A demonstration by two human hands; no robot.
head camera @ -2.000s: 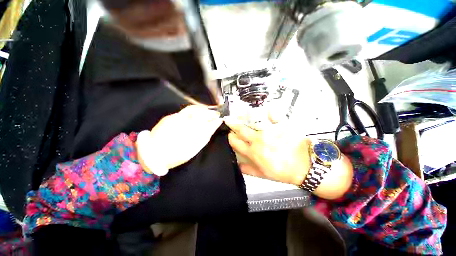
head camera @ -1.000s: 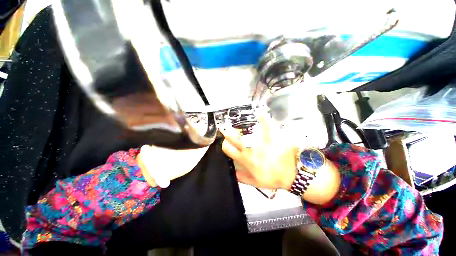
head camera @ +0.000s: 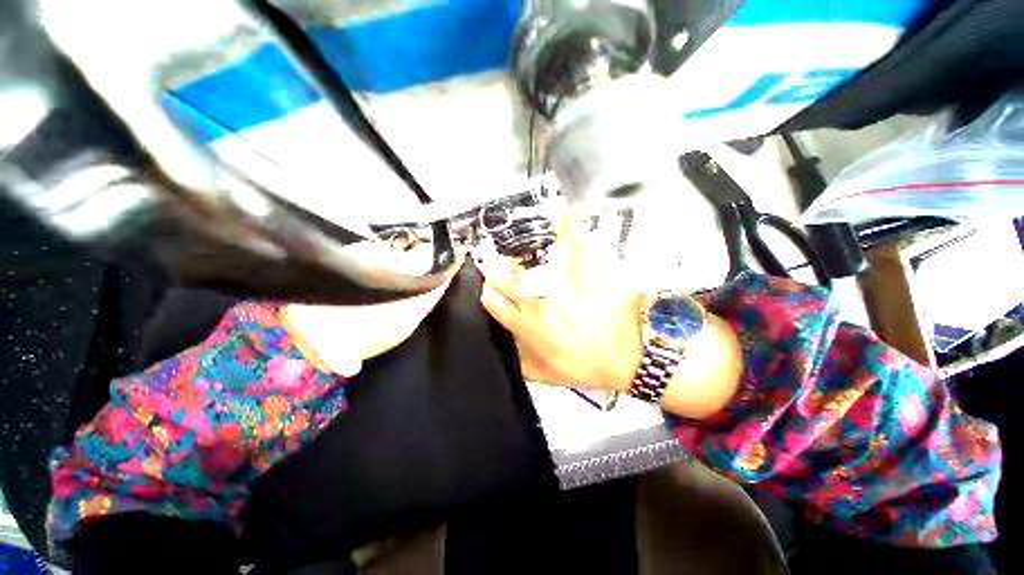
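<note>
A plain black fabric panel (head camera: pixel 438 416) lies under both hands and hangs over the table's front edge. My left hand (head camera: pixel 376 326) is on the cloth left of the needle area; the machine's front part hides its fingers. My right hand (head camera: pixel 573 326) holds the cloth's right edge between thumb and fingers, just below the presser foot (head camera: pixel 441 245). A round ringed metal part (head camera: pixel 522 234) sits right of the foot. The white sewing machine head (head camera: pixel 449 124) with blue stripe fills the top, its near left part blurred.
Black-handled shears (head camera: pixel 775 230) and a black-handled tool (head camera: pixel 837 242) lie on the right. A clear zip bag (head camera: pixel 932 185) is at upper right. Speckled black cloth (head camera: pixel 51 393) is at the left. A graduated scale (head camera: pixel 623 461) runs along the front edge.
The machine head now fills more of the upper left, covering my left fingers, as the view has shifted closer. The cloth edge is drawn up in a fold between my hands.
</note>
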